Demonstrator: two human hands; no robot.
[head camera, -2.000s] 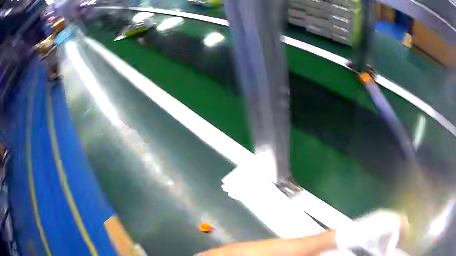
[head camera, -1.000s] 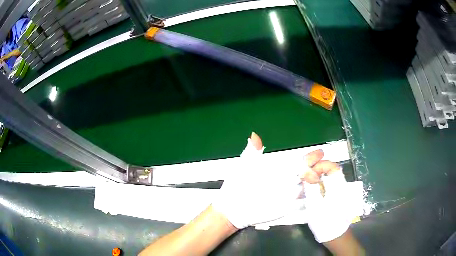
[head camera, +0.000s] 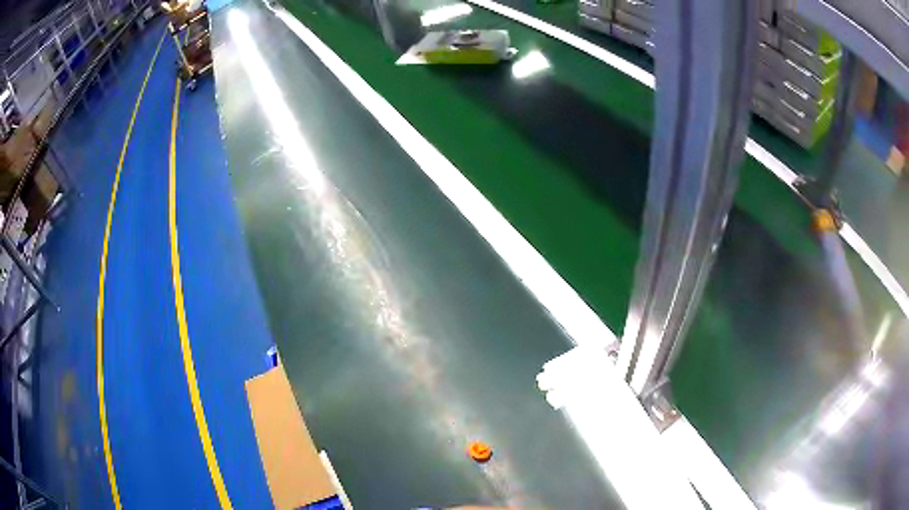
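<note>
Neither hand shows; a thin sliver, perhaps of my forearm, touches the bottom edge right of centre. A white ledge strip lies along the near rail at the lower right, its far end uneven. A small orange cap lies on the dark green-grey bench. A single box with a lime-green side lies on the green conveyor belt at the top, with something small and dark on its upper face.
A grey metal upright stands at the near rail. A guide bar with an orange end slants over the belt. Stacked boxes stand beyond. A brown carton sits beside the bench. A cart stands on the blue floor.
The view has swung left from the hands and guide bar to the bench and aisle. Both gloved hands have left the picture. The box on the belt has come into view since one second ago.
</note>
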